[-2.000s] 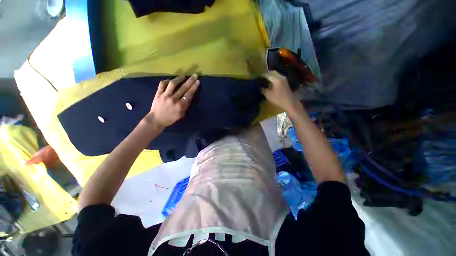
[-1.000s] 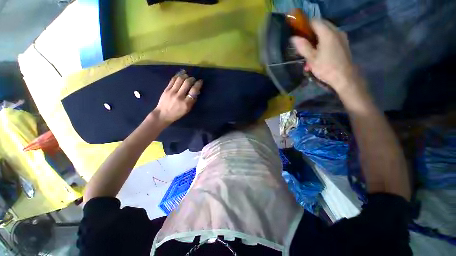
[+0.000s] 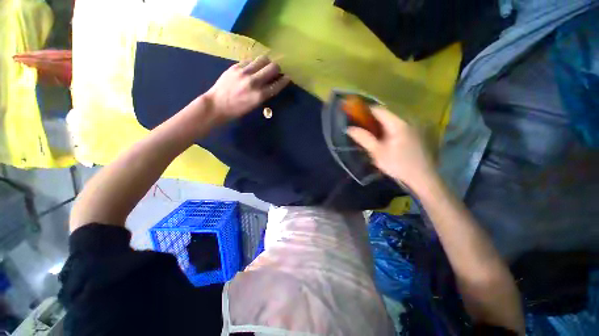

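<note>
A dark garment piece lies flat on the yellow table cover. One small light dot shows on it. My left hand rests on the piece's upper edge, left of centre, fingers bent. My right hand grips the orange-brown handle of the steam iron. The iron is over the right part of the dark piece; whether its plate touches the cloth is hard to tell. The iron and right hand are slightly blurred. Another dark piece lies at the table's far side.
A blue plastic crate holding something dark stands on the floor below the table. Blue plastic bags lie right of my apron. A light blue strip is at the top. Grey cloth is at the right. Yellow cloth hangs at the left.
My right hand took hold of the iron and brought it from the table's right edge over the dark piece. The view has turned and shifted. One light dot shows now instead of two.
</note>
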